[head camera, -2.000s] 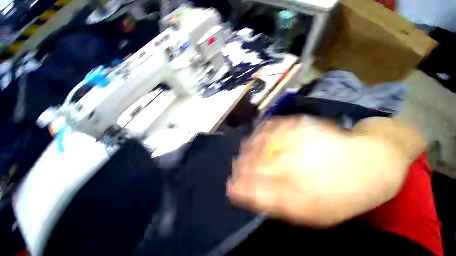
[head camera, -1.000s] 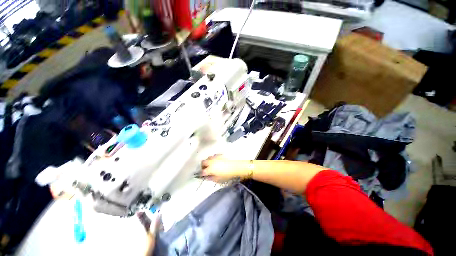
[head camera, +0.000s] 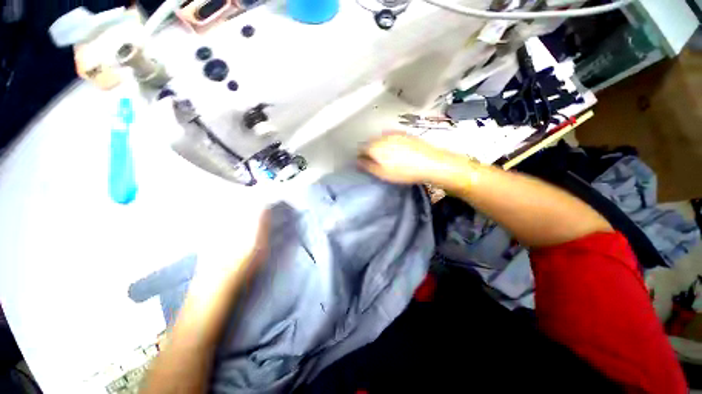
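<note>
The grey trousers lie bunched over the table's front edge and into the lap, their upper edge just in front of the needle area of the off-white sewing machine. My left hand is blurred and overexposed at the left side of the cloth; its fingers are hard to make out. My right hand is at the cloth's upper right edge, on the machine bed, fingers bent together; its fingertips are blurred and I cannot tell whether they grip the cloth.
A light-blue tool and a grey cloth piece lie on the table at left. Snips, black-handled shears and dark strips lie right of the machine. Grey and black garments hang beyond the table edge, near a cardboard box.
The view has moved closer to the machine. The grey trousers now lie higher, near the needle area. My left arm has come further into view; my right hand stays on the bed by the cloth.
</note>
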